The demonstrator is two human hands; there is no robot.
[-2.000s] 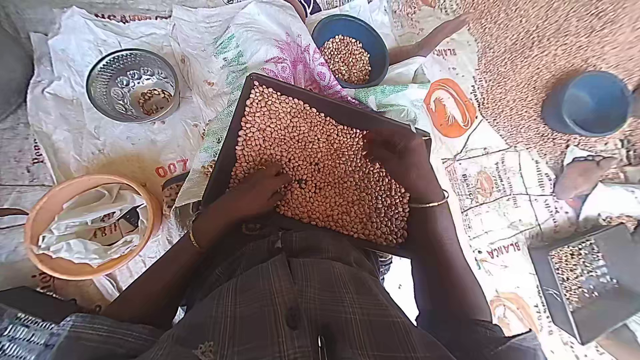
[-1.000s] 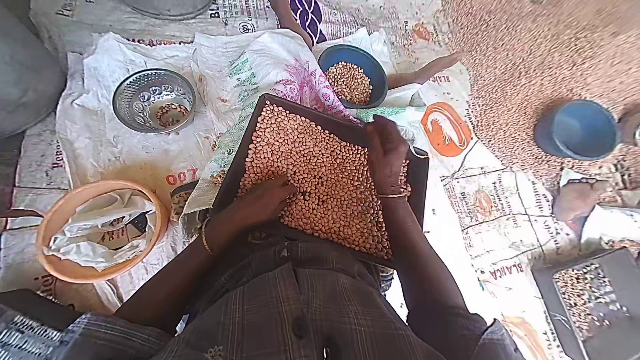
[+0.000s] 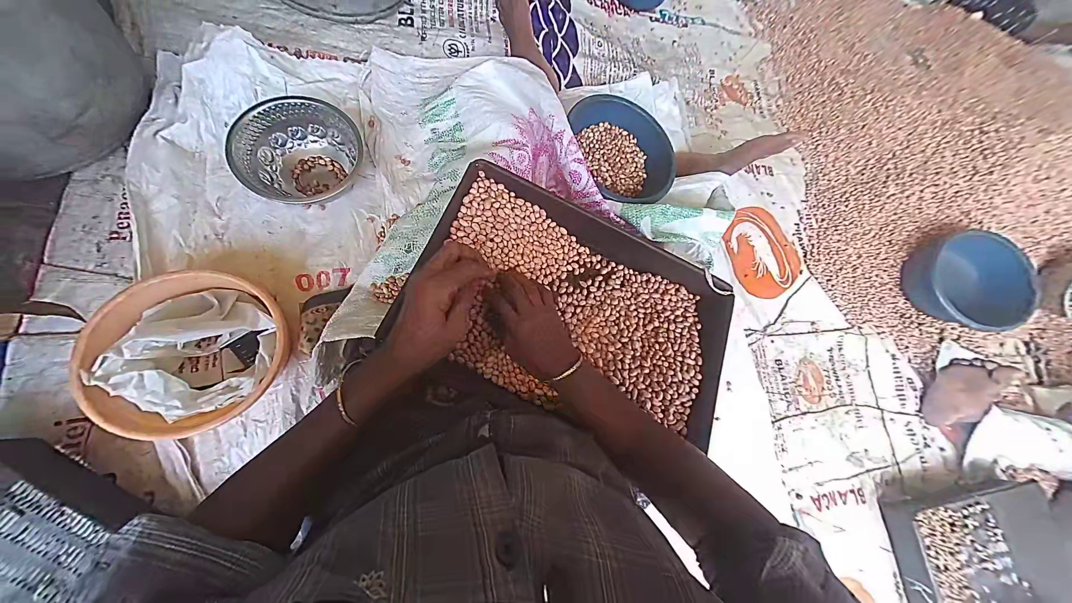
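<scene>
On my lap rests a dark rectangular tray [image 3: 712, 368], tilted in view and spread with shelled nuts or beans [image 3: 645, 352], pinkish brown. My left hand [image 3: 440, 306] is over the tray's left part, its fingertips bent together on the nuts. Beside it, nearly touching, my right hand [image 3: 532, 327] reaches down into the nuts with its fingers bent. Whether either hand holds a nut is hidden by the fingers. Thin bangles circle both wrists. A dark patch shows among the nuts right of my hands.
A blue bowl [image 3: 662, 159] with nuts stands beyond the tray, near another person's foot [image 3: 758, 152]. At left are a perforated metal bowl [image 3: 243, 155] and an orange basin [image 3: 88, 402] holding white sacking. At right, a blue tub [image 3: 984, 280] stands on spread nuts [image 3: 888, 151]; below is another tray [image 3: 904, 544].
My right hand has moved left from the tray's right side to beside my left hand. The nuts at the right now show a dark gap.
</scene>
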